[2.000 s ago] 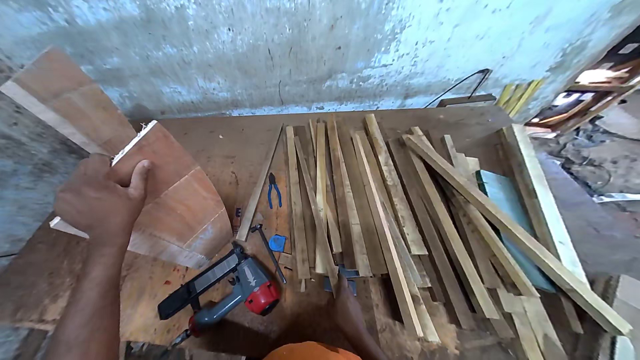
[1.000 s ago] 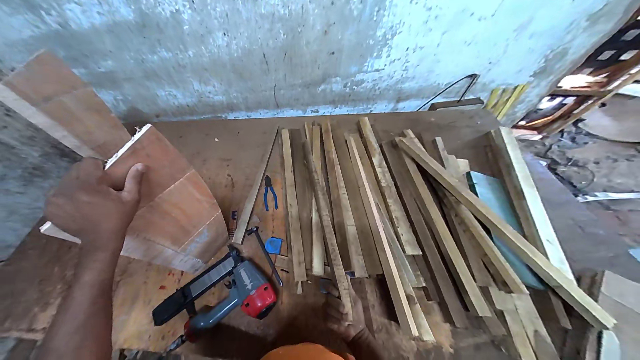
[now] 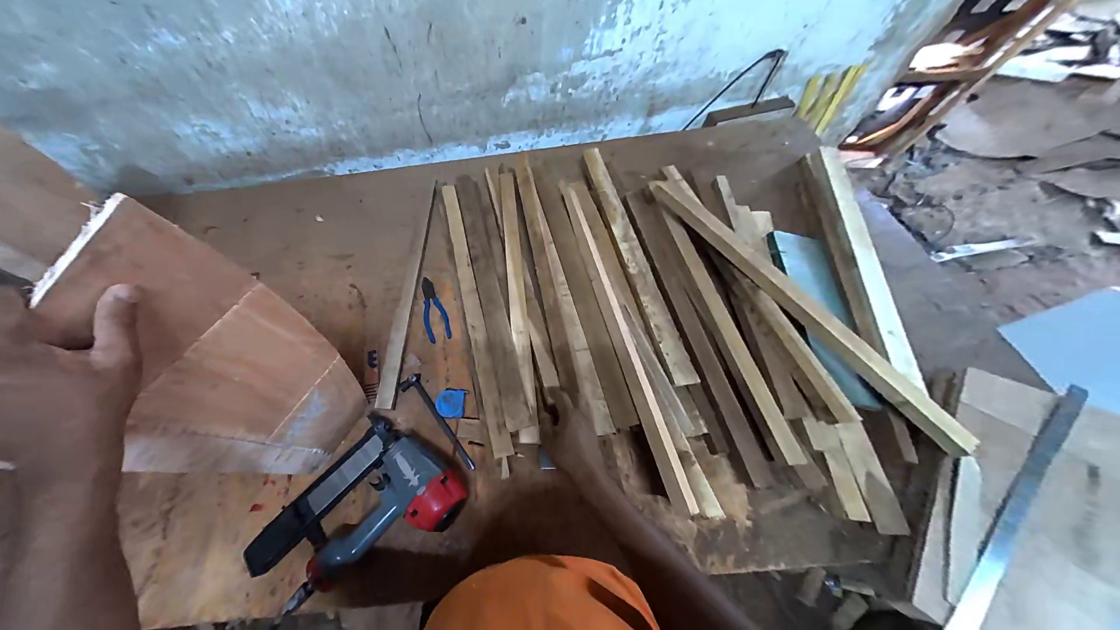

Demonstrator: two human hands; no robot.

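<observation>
My left hand (image 3: 66, 359) grips the rough-edged top of a curved wooden panel (image 3: 227, 350) at the left of the workbench. My right hand (image 3: 569, 429) is at the near end of a wooden strip (image 3: 541, 350) among several loose wooden strips (image 3: 647, 297); its fingertips are partly hidden, so its hold is hard to tell. Between panel and strips lie blue-handled pliers (image 3: 435, 313), a hammer (image 3: 437, 420), a blue tape measure (image 3: 451, 403) and a single thin strip (image 3: 407, 315). A grey and red pneumatic nail gun (image 3: 385, 494) rests near the front edge.
A painted wall (image 3: 350, 79) stands behind the workbench (image 3: 297, 210). A thicker wooden bar (image 3: 814, 315) lies slantwise over the strips, near a pale green sheet (image 3: 818, 297). At the lower right are boards and a metal bar (image 3: 1019, 507) beyond the bench.
My right hand has moved up from the bench's near edge, and the strip beside it has shifted. My left hand still holds the panel. The view has moved somewhat.
</observation>
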